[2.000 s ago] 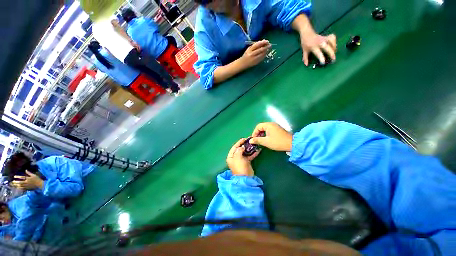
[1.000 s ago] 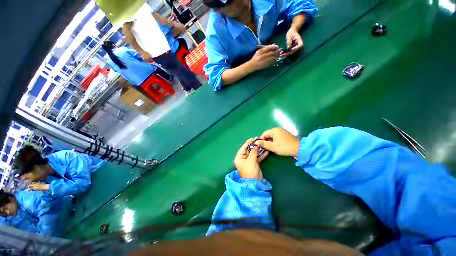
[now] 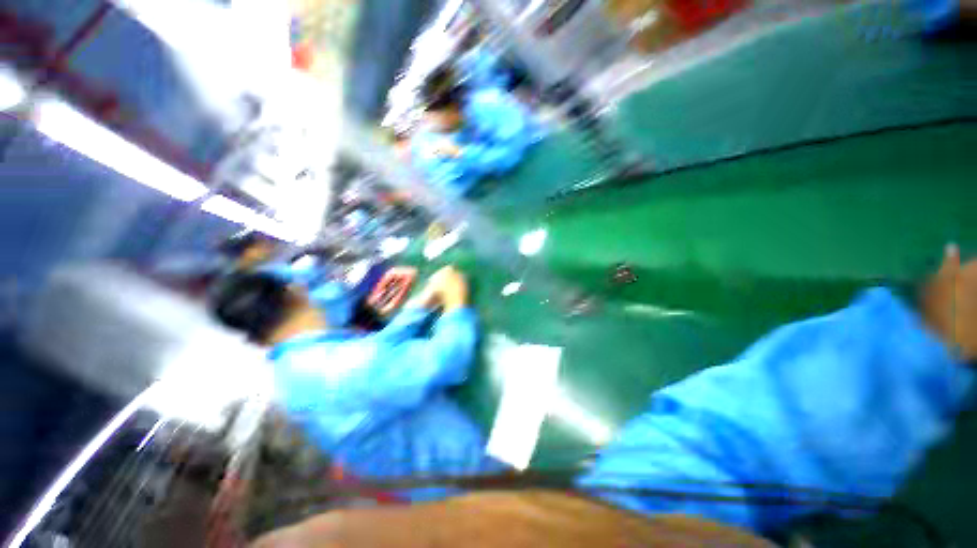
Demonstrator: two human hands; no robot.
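The view is tilted and strongly blurred. My left hand (image 3: 951, 305) is at the right edge, cut off by it, at the end of a blue sleeve; whether it holds anything cannot be told. My right hand is out of the picture. A small dark unit (image 3: 622, 274) lies on the green belt (image 3: 750, 230), left of my left hand. Another dark, blurred unit (image 3: 580, 306) lies a little further left.
A seated person in a blue smock (image 3: 370, 369) is at the left, with a hand (image 3: 447, 289) over the belt. A white sheet (image 3: 527, 407) lies beside this person. Another person in blue (image 3: 471, 134) sits farther off. A blue sleeve (image 3: 934, 15) shows at the top right.
The view has swung to the left. My right hand, the unit between my hands and the tweezers have left the picture. The neighbouring person and the white sheet have come into view.
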